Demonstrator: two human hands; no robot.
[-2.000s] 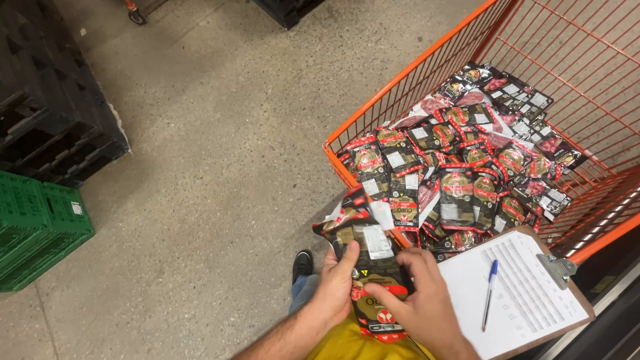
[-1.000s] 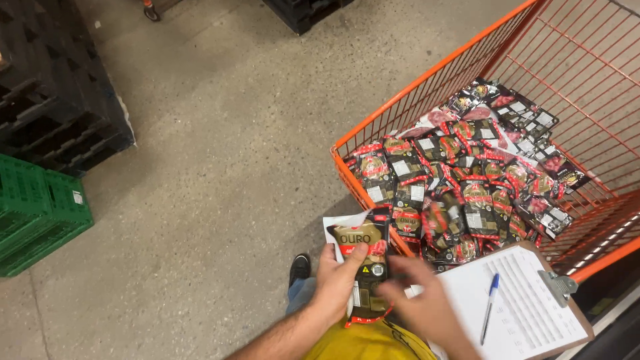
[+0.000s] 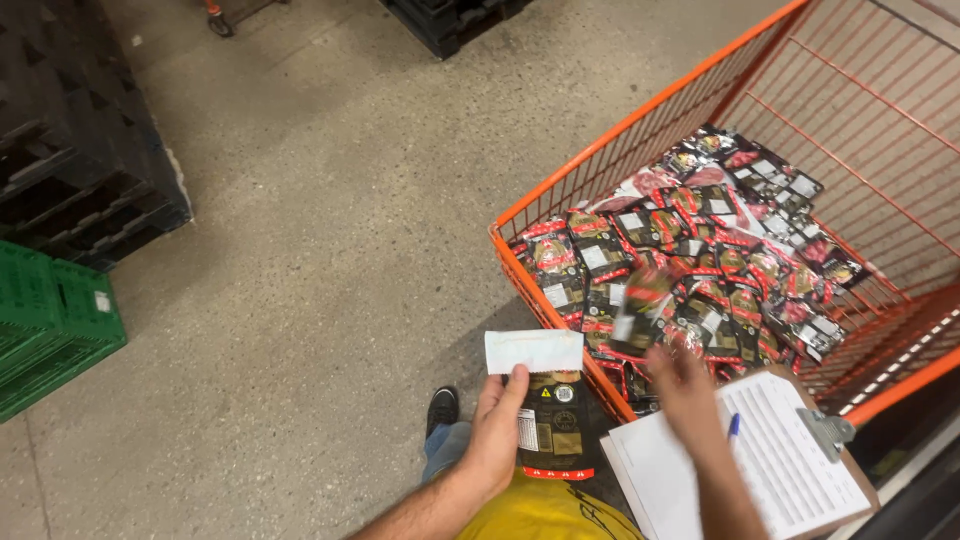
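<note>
My left hand (image 3: 499,420) grips a black and red plastic food package (image 3: 559,435), with a white paper slip or label (image 3: 534,352) across its top under the thumb. Blurred by motion, my right hand (image 3: 684,386) is over the near side of the orange wire shopping cart (image 3: 645,112). Just beyond its fingers is another blurred black and red package (image 3: 641,311); whether the fingers touch it I cannot tell. Many similar packages (image 3: 705,244) lie heaped in the cart. A clipboard (image 3: 862,491) with a printed sheet (image 3: 780,450) and a blue pen (image 3: 733,426) lies under my right forearm.
Green plastic crates (image 3: 60,322) stand at the left edge beside stacked black plastic pallets (image 3: 90,150). Another black pallet (image 3: 450,26) is at the top. A caster wheel (image 3: 220,25) shows at the upper left. My shoe (image 3: 442,409) rests on the concrete floor (image 3: 315,247).
My right hand has moved from the package in my left hand to over the cart. The package in my left hand now shows its back, with the white slip on top.
</note>
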